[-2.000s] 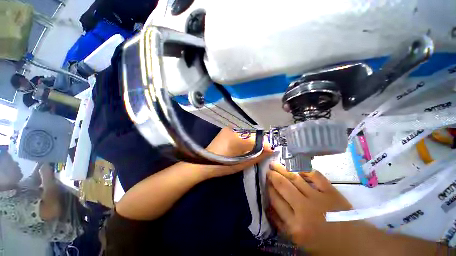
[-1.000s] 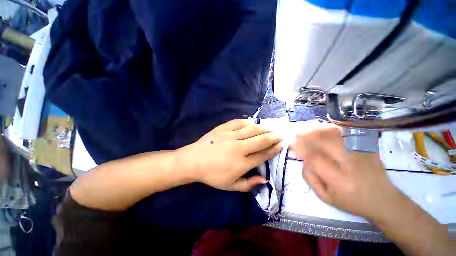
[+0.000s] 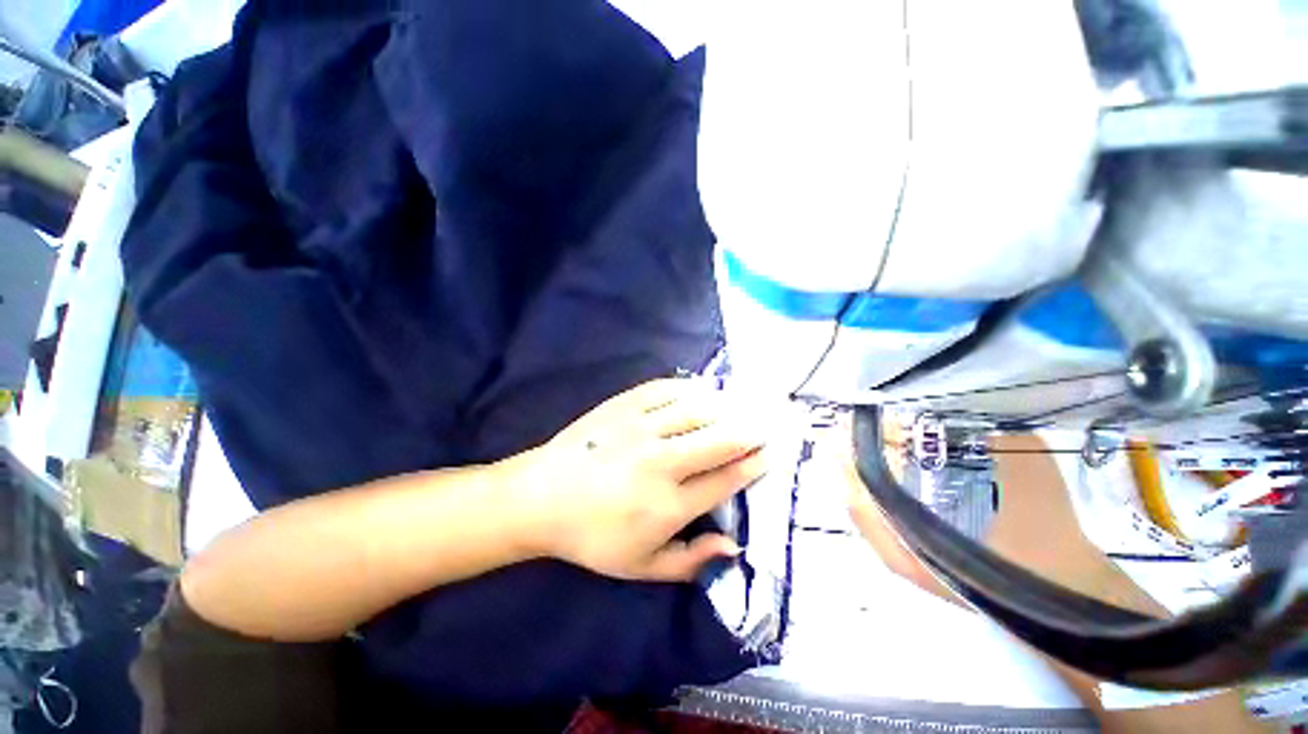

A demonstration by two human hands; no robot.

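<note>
A dark navy garment (image 3: 488,244) lies bunched left of the white sewing machine head (image 3: 889,158). A white-grey strip (image 3: 770,552) with dark lines runs along its right edge. My left hand (image 3: 646,480) lies palm down on the garment edge, fingers spread towards the strip, with the thumb lower down and apart. My right hand (image 3: 1030,509) is right of the strip, behind the curved shiny guard. Its fingers are mostly hidden by the guard and machine parts, so what they hold does not show. The needle point is not clearly visible.
The dark curved guard (image 3: 990,581) crosses the lower right, close to the camera. Yellow-orange loop handles (image 3: 1152,488) and white lettered tape (image 3: 1234,495) lie at the right. A measuring tape (image 3: 889,714) runs along the table's front edge. A cardboard piece (image 3: 148,466) is at the left.
Since one second ago, the machine head and guard loom larger and cover much of my right hand, which has moved slightly right. My left hand keeps its flat pose on the cloth.
</note>
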